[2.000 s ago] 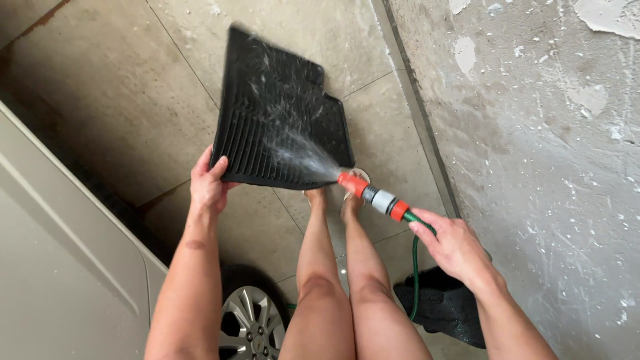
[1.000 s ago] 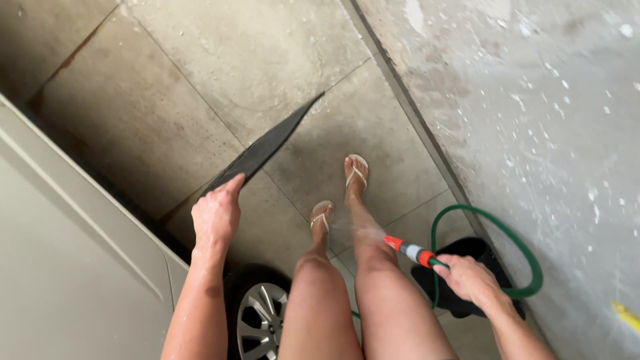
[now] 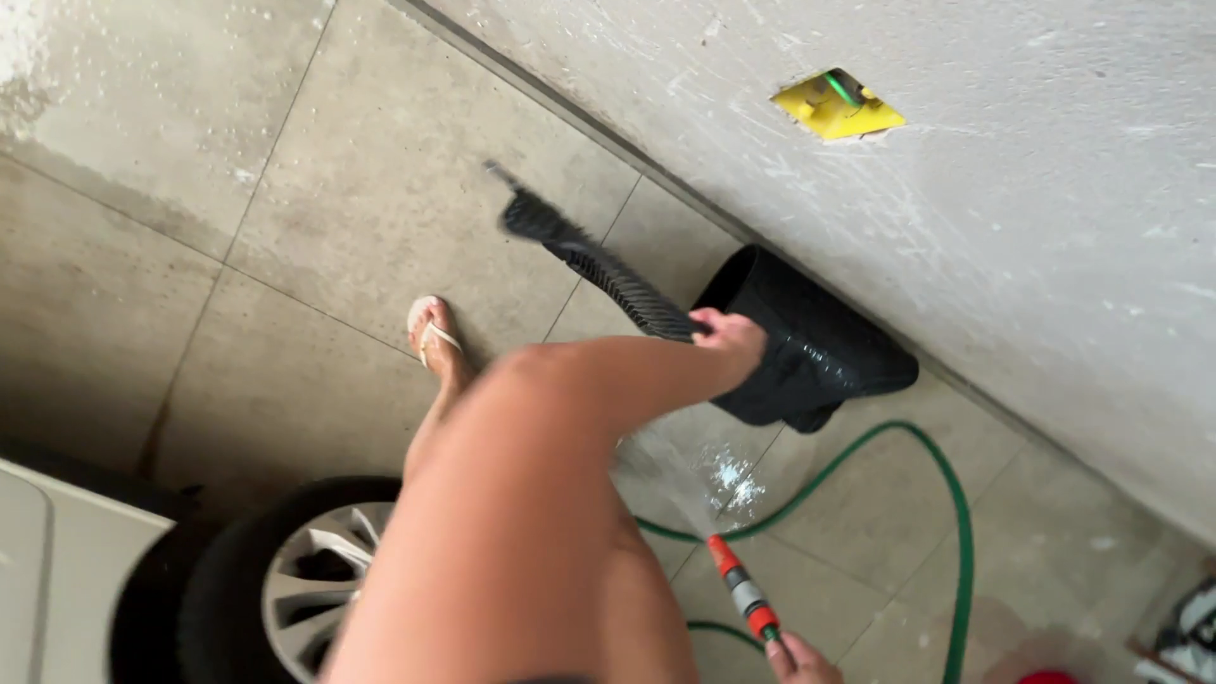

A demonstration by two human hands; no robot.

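My left hand (image 3: 731, 342) grips the edge of a black ribbed rubber car mat (image 3: 613, 275), seen nearly edge-on and blurred as it hangs above the tiled floor. Just beyond that hand, other black mats (image 3: 817, 332) lie curled against the foot of the wall. Near the bottom edge my right hand (image 3: 803, 660) holds the orange and grey spray nozzle (image 3: 741, 589) of a garden hose, and water sprays from its tip toward the floor.
The green hose (image 3: 964, 532) loops over the floor at right. A car wheel (image 3: 323, 579) and pale car body (image 3: 76, 579) stand at lower left. A yellow electrical box (image 3: 836, 104) sits in the rough wall. My sandalled foot (image 3: 437, 337) is on the tiles.
My left hand has carried the mat from beside the car over to the wall side, near the curled mats. The spray, on the mat at first, now falls toward the floor. The view has shifted.
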